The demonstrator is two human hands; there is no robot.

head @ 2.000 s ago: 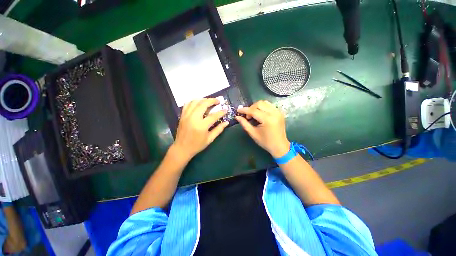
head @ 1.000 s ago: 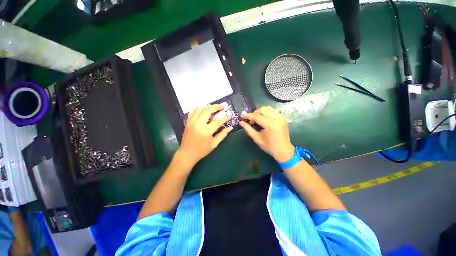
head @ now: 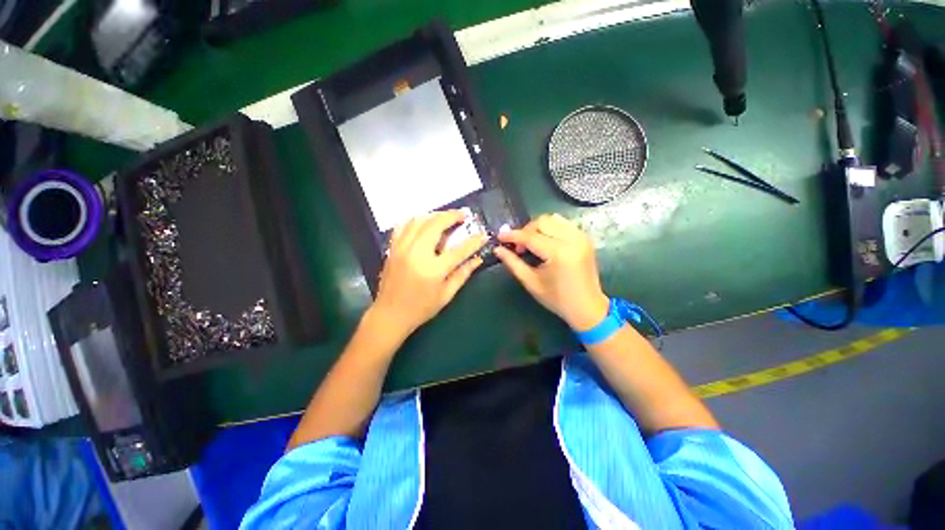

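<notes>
The open tablet unit (head: 410,155) lies tilted in its black foam holder (head: 456,64) on the green mat, its silver rectangle uncovered. My left hand (head: 423,267) rests on the near end of the unit, fingers spread at the circuit board (head: 468,232). My right hand (head: 556,263) is at the board's right edge, thumb and forefinger close together. Whether a small part is between those fingertips cannot be told. The fingers hide much of the board. A blue strap is on my right wrist.
A black parts tray (head: 285,238) with silver bits stands left. A round mesh dish (head: 598,155), tweezers (head: 748,176) and a hanging electric screwdriver (head: 729,62) are on the right. A purple tape roll (head: 91,217) and another black-framed unit (head: 108,378) are far left.
The camera view has shifted a little, moving the bench things in the picture. Both hands stay at the board with small finger movements. Items on the conveyor at the top left have moved.
</notes>
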